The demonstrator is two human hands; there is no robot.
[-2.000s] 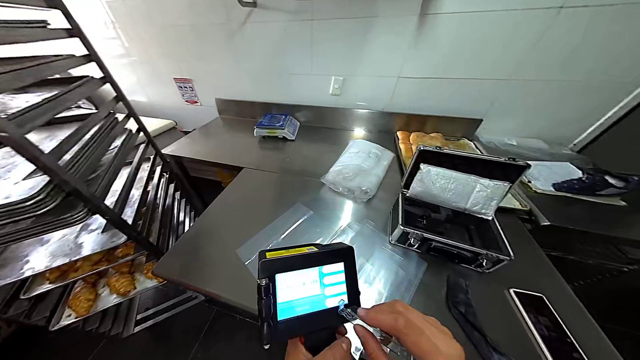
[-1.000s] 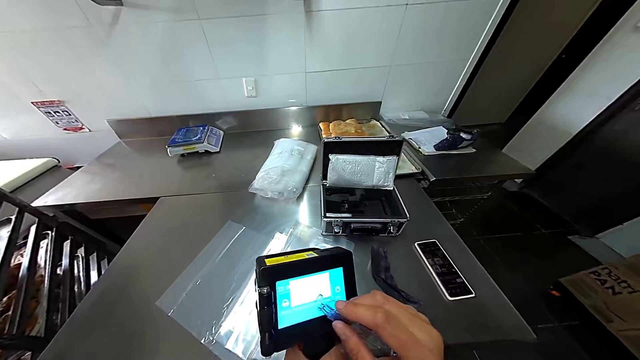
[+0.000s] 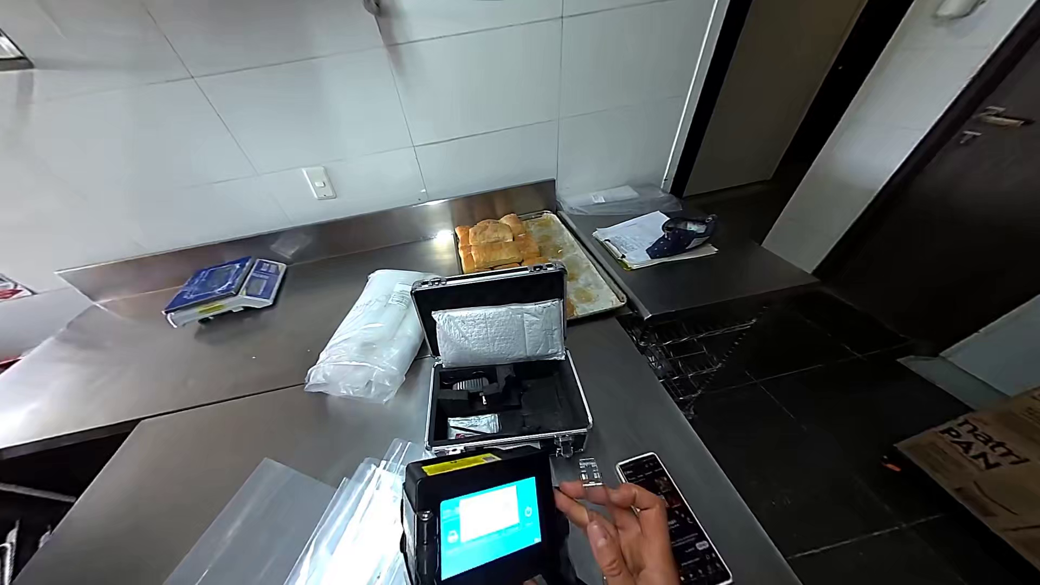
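A black handheld device (image 3: 479,520) with a lit blue and white touchscreen stands upright at the bottom centre, over the steel worktop. My right hand (image 3: 621,528) is just right of it, holding a small clear plastic piece between the fingers. My left hand (image 3: 536,580) is almost wholly hidden under the device; only a bit of skin shows at the lower edge. Behind the device lies an open black case with metal edges (image 3: 578,398), with dark foam and a silvery packet inside and a padded silver sheet in its lid. A lit smartphone (image 3: 682,520) lies right of my right hand.
Clear plastic bags (image 3: 268,520) lie at the lower left. A wrapped white plastic roll (image 3: 366,337) is left of the case, a blue scale (image 3: 223,288) farther left. Behind are a tray (image 3: 597,296) of baked bread and a clipboard (image 3: 634,240). A cardboard box (image 3: 983,463) stands at the right.
My right hand has moved off the device's screen to its right side. The view has turned to the right.
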